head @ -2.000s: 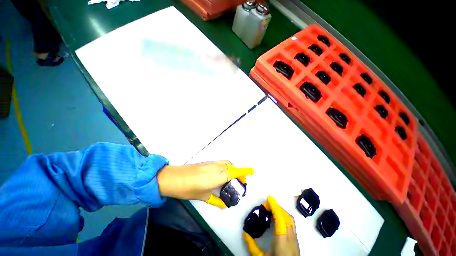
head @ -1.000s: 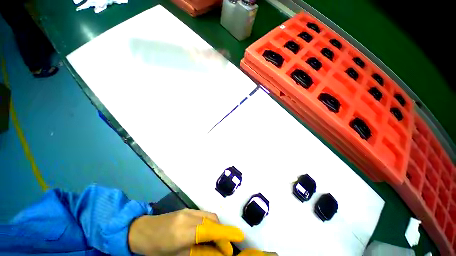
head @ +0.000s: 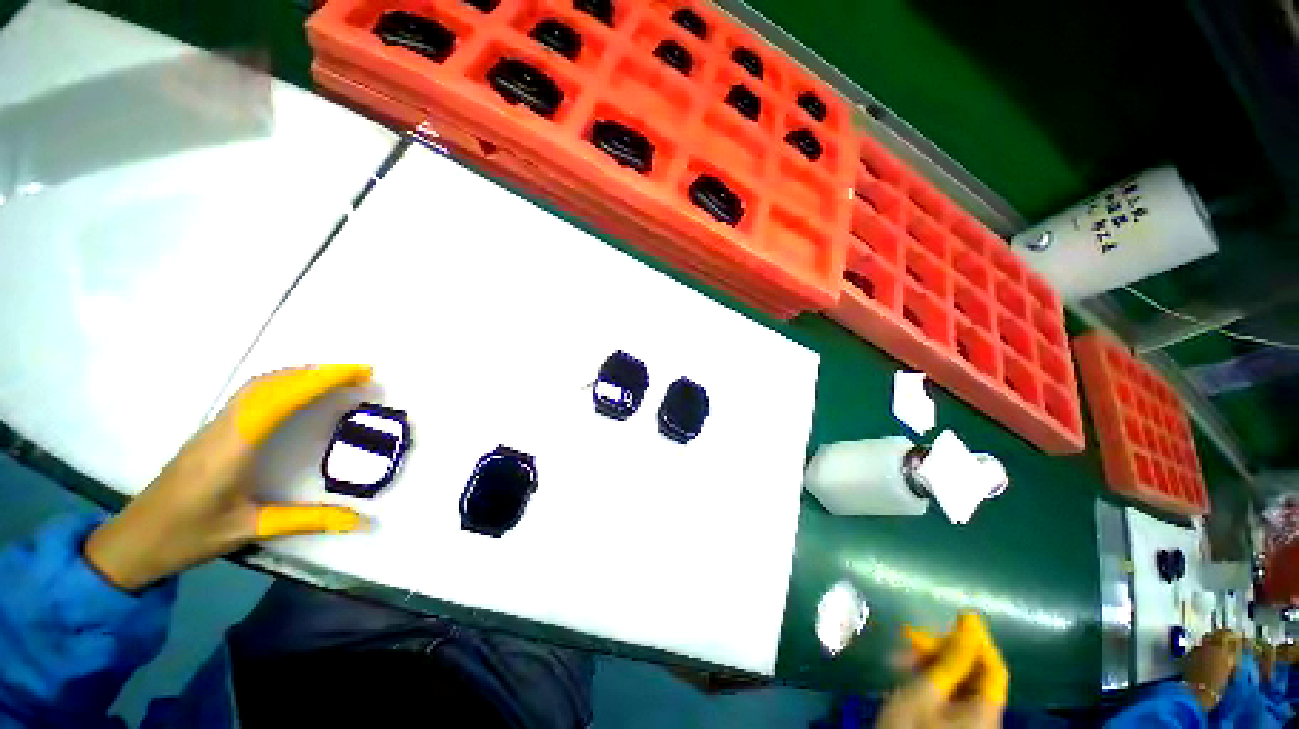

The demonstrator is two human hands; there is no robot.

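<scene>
Two black watch bodies lie on the white mat (head: 684,556) near its front: one with a bright reflection (head: 366,452) and a darker one (head: 499,491). Two more, a left one (head: 620,385) and a right one (head: 684,410), lie close together farther back. My left hand (head: 306,453), with yellow finger cots, is spread around the reflecting watch body, thumb in front and index finger behind, without a visible grip. My right hand (head: 957,669) is blurred at the bottom edge over the green bench; its yellow fingertips are bunched, and whether they hold anything is unclear.
A red-orange tray (head: 670,107) of watch bodies stands behind the mat, with more pocketed trays (head: 969,285) to the right. A whitish bottle (head: 866,477) with white pieces at its top, a small shiny dish (head: 842,617) and a large white cylinder (head: 1118,235) are right. Another person's hand (head: 1214,667) shows far right.
The view has swung right, bringing in the bottle, dish and cylinder. My left hand has opened around the reflecting watch body. My right hand has moved right, off the mat.
</scene>
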